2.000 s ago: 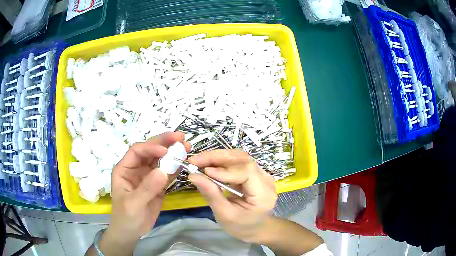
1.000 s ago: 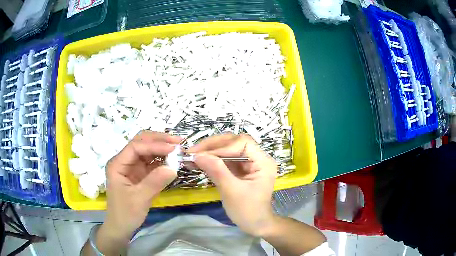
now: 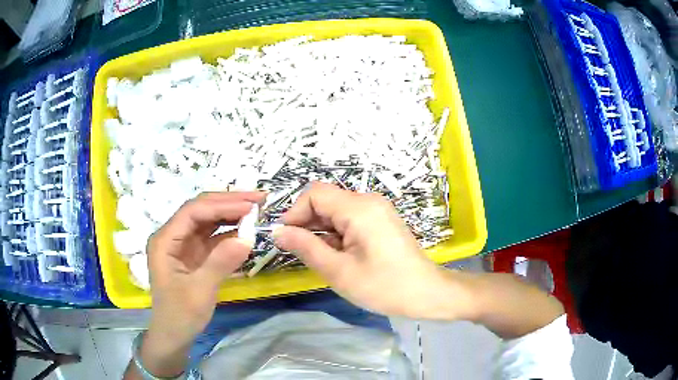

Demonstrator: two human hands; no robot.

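Note:
My left hand [image 3: 197, 249] holds a white plastic head [image 3: 248, 224] between thumb and fingertips over the near edge of the yellow parts bin [image 3: 476, 200]. My right hand [image 3: 357, 241] pinches a thin piece [image 3: 272, 228] whose tip points at the head; the rest is mostly hidden by my fingers. Whether the piece touches the head is too blurred to tell. In the bin, white heads [image 3: 167, 111] lie at left, white sleeves [image 3: 320, 96] at centre and right, and metal shafts [image 3: 349, 178] at near right.
A filled tray stack [image 3: 52, 178] stands left of the bin. A blue tray of assembled pieces [image 3: 609, 96] stands at right. Clear ribbed trays [image 3: 297, 10] lie beyond the bin. A red stool [image 3: 531, 267] and a person's dark sleeve [image 3: 621, 289] show at lower right.
My right forearm has swung outward to the right, and the long shaft seen past my right fingers is now mostly hidden. The head stays in my left hand. The view has shifted slightly.

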